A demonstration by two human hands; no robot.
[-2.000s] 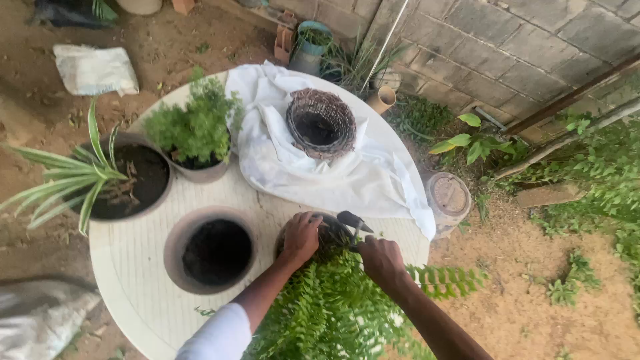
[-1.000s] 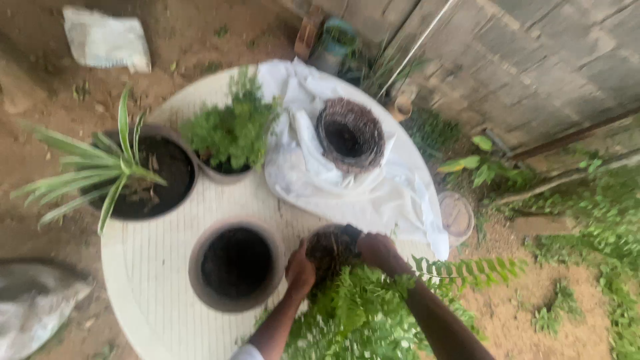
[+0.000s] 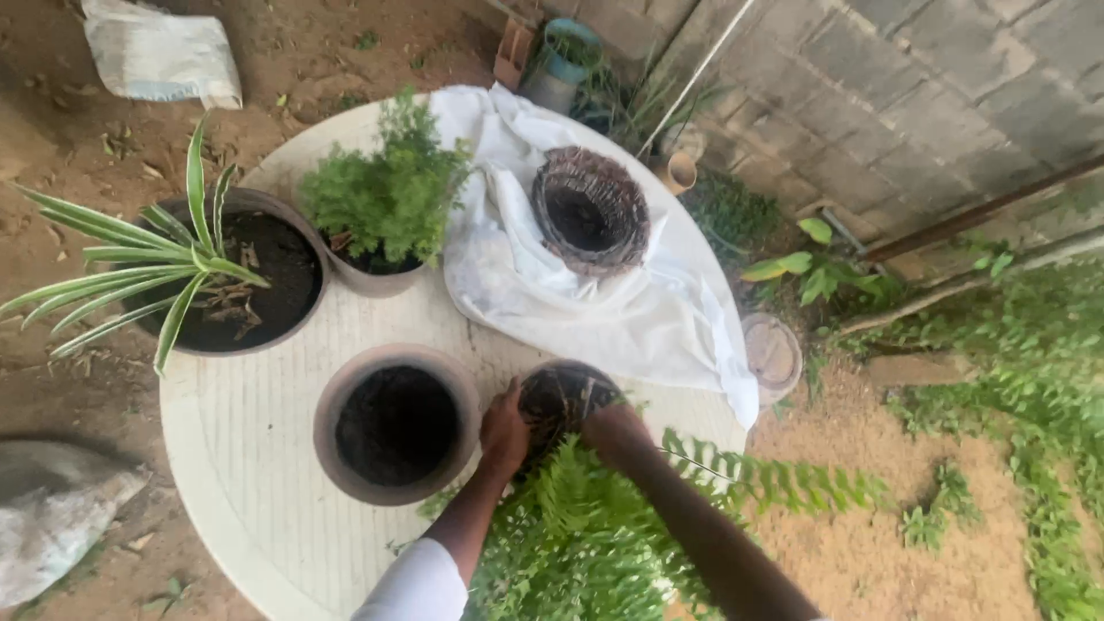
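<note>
A potted fern [image 3: 569, 526] stands at the near edge of the table, its dark pot [image 3: 565, 369] showing roots and soil. My left hand [image 3: 504, 431] is against the left rim of that pot. My right hand [image 3: 617, 431] reaches into the right side of the pot; its fingers are hidden, and so is whatever they hold. Just left of my left hand sits a round pot of dark soil [image 3: 397, 424]. Farther back, a woven wicker basket [image 3: 634, 211] rests on a white cloth [image 3: 509, 259].
The round white table [image 3: 233, 448] also bears a wide pot with a spider plant [image 3: 267, 285] and a pot of feathery green foliage [image 3: 379, 203]. Behind stands a block wall [image 3: 897, 112]. White sacks [image 3: 168, 52] lie on the ground at left.
Two seconds ago my right hand held a dark-bladed hand tool at the fern's pot; the blade no longer shows, and that hand is lower over the soil. My left hand stays at the rim.
</note>
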